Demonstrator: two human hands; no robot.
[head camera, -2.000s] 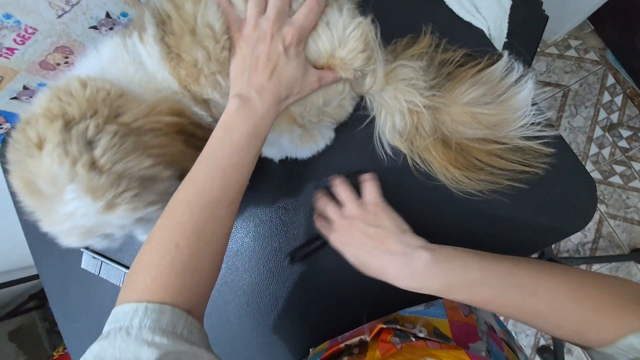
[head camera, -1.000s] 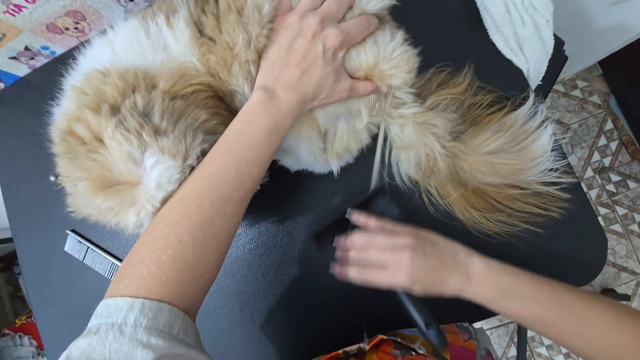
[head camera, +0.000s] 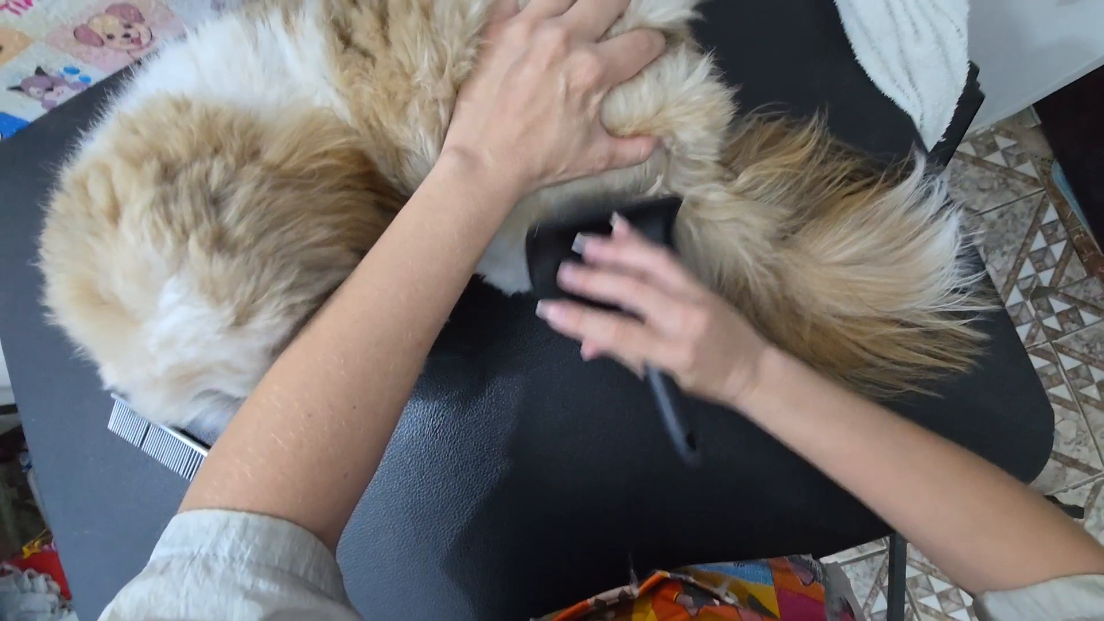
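A long-haired tan and white dog (head camera: 216, 233) lies on a black padded grooming table (head camera: 535, 483), its head at the left and its bushy tail (head camera: 854, 259) spread at the right. My left hand (head camera: 552, 95) rests on the coat of its rear body, fingers spread and holding nothing. Just below, my right hand (head camera: 655, 302) grips a black slicker-type brush (head camera: 561, 250). The brush head is against the fur of the dog's hindquarters, and its handle points down toward the front of the table. The bristle side is hidden.
A metal comb (head camera: 155, 438) lies at the left, partly behind my left forearm. A white towel (head camera: 914, 60) hangs at the upper right corner. A sheet with printed animals (head camera: 112, 34) is at the upper left. Tiled floor (head camera: 1061, 336) shows past the table's right edge.
My right hand was low over the table with the brush; it has moved up to the dog's hindquarters. My left hand has stayed on the dog's coat.
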